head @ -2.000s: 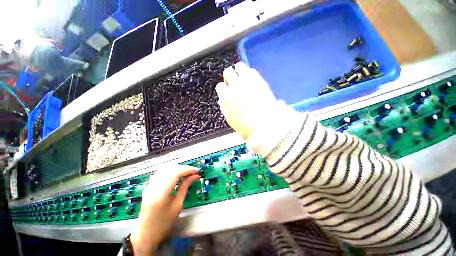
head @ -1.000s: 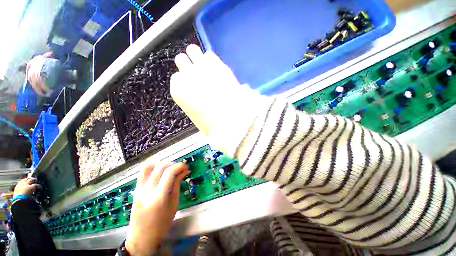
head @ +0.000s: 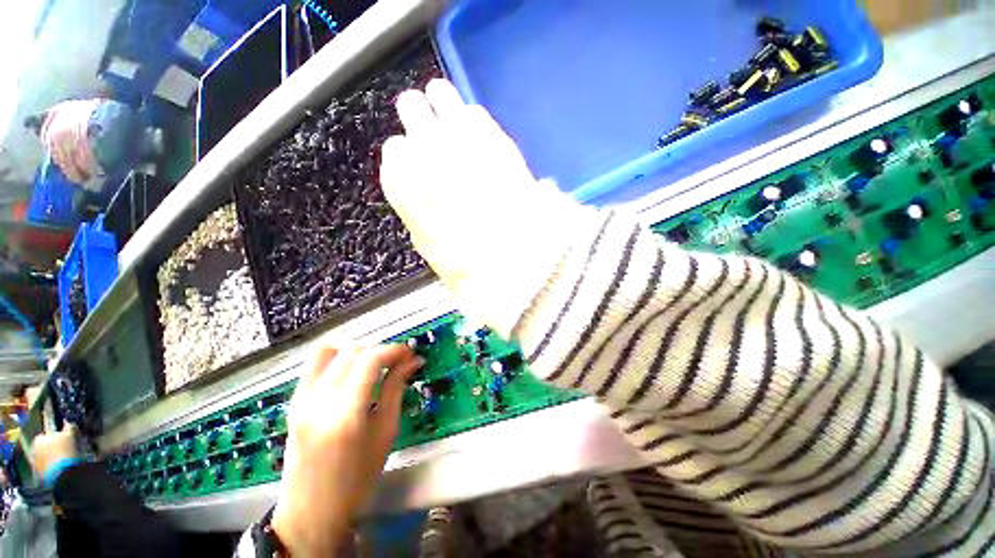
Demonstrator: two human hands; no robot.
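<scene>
My right hand, in a striped sleeve, is over the right side of the black tray heaped with small dark capacitors. Its fingers are curled and I cannot see whether they hold a part. My left hand, with a black watch, is at the green circuit boards, its thumb and fingertips close together at a board's upper edge. Whether a part is between them cannot be told. Small blue, white and black parts stand on the boards.
A shallow blue tray at the right holds black cylinders with gold-yellow marks. A tray of cream-white parts and a dark green section lie left. Another worker's hand is at far left. A pale rail runs along the boards.
The view has swung right since two seconds ago. My right hand stays over the dark parts, and my left stays at the boards. The other worker's hand has come into view.
</scene>
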